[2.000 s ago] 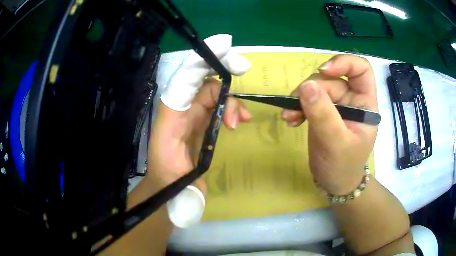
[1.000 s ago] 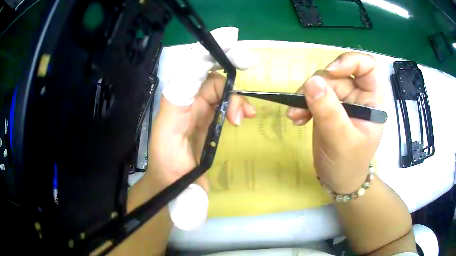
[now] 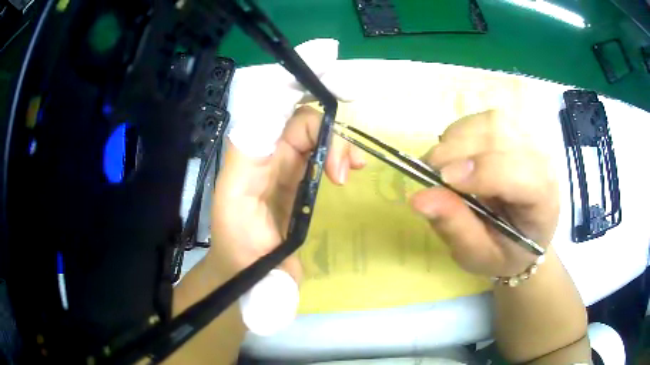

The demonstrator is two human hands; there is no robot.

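Observation:
A black phone middle frame [image 3: 308,187] is held up close to the camera and fills the left of the view. My left hand [image 3: 260,178], with white finger cots, holds it by its narrow end rail, thumb below and fingers behind. My right hand [image 3: 492,192] holds slim tweezers [image 3: 435,180]. Both tweezer arms show, and their tips are at the inner edge of the end rail, near the upper corner. Whether the tips touch the rail or hold a piece cannot be told. Yellow release paper [image 3: 370,249] lies under my hands.
Black frames are stacked at the far right [image 3: 593,167] and at left [image 3: 207,135], partly behind the held frame. A green conveyor [image 3: 531,50] at the back carries more frames [image 3: 424,32]. Blue shows through the held frame [image 3: 116,153]. White wrapped padding [image 3: 385,326] lies under the paper.
My right hand has turned, so the tweezers now slant down to the right and show both arms. The tips stay near the rail. The conveyor frames have moved left.

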